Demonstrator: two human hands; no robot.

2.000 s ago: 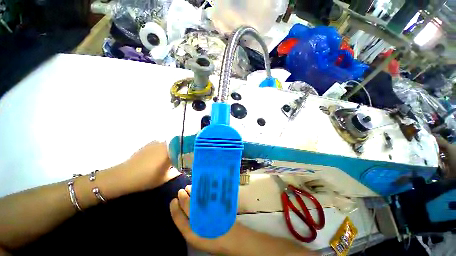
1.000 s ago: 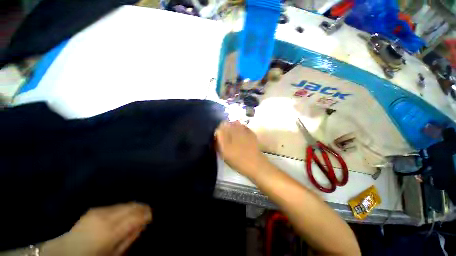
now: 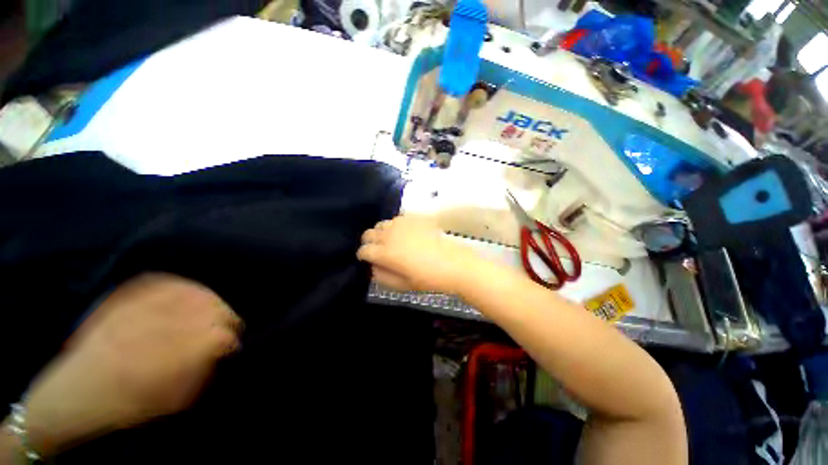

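Note:
The black garment (image 3: 263,213) covers the left and front of the table and hangs over the lap. Its right end lies at the lit needle area (image 3: 399,173) of the sewing machine (image 3: 536,150), marked JACK. My right hand (image 3: 409,254) holds the garment's right edge just in front of the needle, fingertips on the cloth. My left hand (image 3: 150,341) is on the garment at the lower left, blurred, fingers curled; whether it grips the cloth is unclear. The blue machine lamp (image 3: 463,50) hangs over the left end of the machine head.
Red-handled scissors (image 3: 547,254) lie on the machine bed, beside a yellow-orange packet (image 3: 609,303). A black and light-blue control box (image 3: 756,197) is at right. A blue plastic bag (image 3: 617,41) and a white thread cone (image 3: 359,16) are behind. A red frame (image 3: 472,400) is below the table.
The hands have moved from near the needle to hold the garment, which now spreads across the table. Since the last earlier frame, my left hand has moved left and up. The view has shifted.

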